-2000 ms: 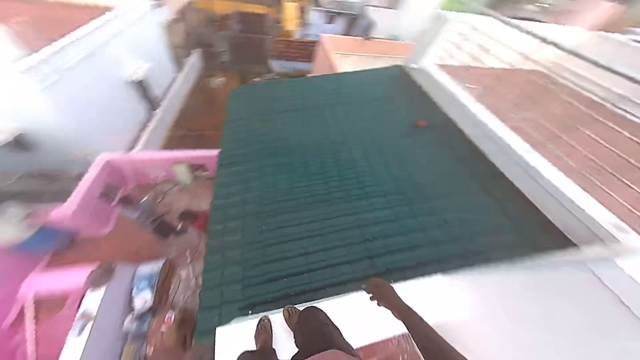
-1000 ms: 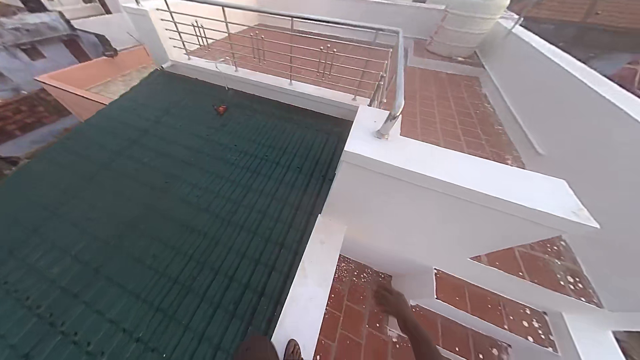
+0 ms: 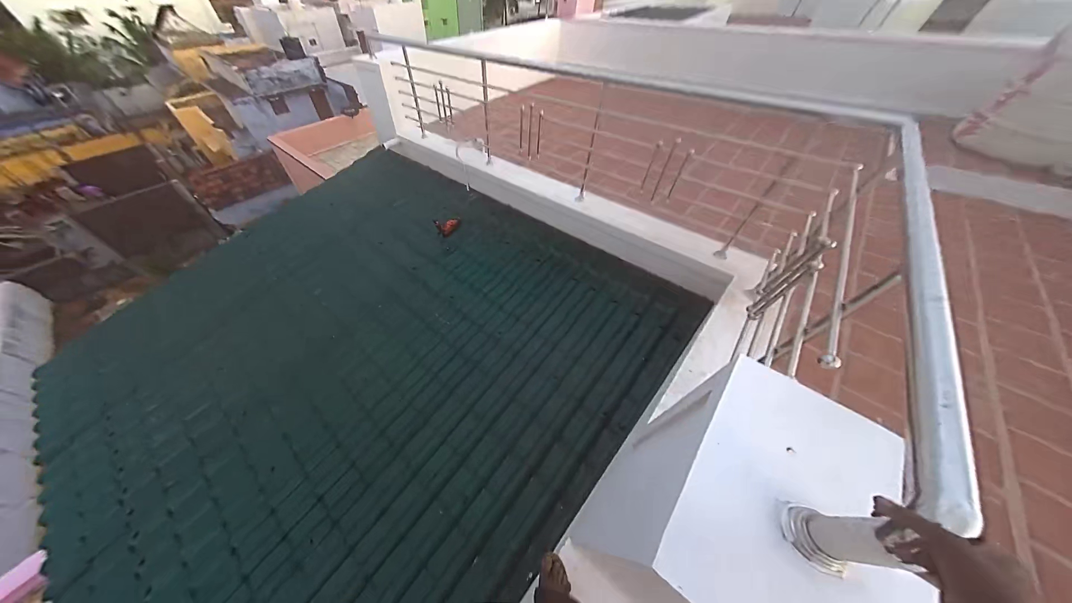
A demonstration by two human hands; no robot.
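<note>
At the lower right my right hand [image 3: 930, 540] is on the end of the metal handrail [image 3: 934, 335], by the short pipe post [image 3: 837, 536] that rises from the white parapet [image 3: 779, 452]. Its fingers bend around the pipe; how firmly they close cannot be told. My left hand is out of the frame. One of my feet [image 3: 553, 578] shows at the bottom, on the narrow white ledge beside the green corrugated roof [image 3: 335, 377]. A small red-orange object [image 3: 448, 226] lies on the far part of that roof.
A railing with thin metal bars [image 3: 595, 142] runs along the roof's far side. Beyond it lies a terrace with red tiles [image 3: 997, 360] and a white boundary wall [image 3: 754, 67]. The green roof's left edge drops toward lower houses [image 3: 285, 92].
My right hand, earlier over the ledge and then over a lower tiled floor, is now at the handrail's end. The view has turned and moved strongly toward the railing.
</note>
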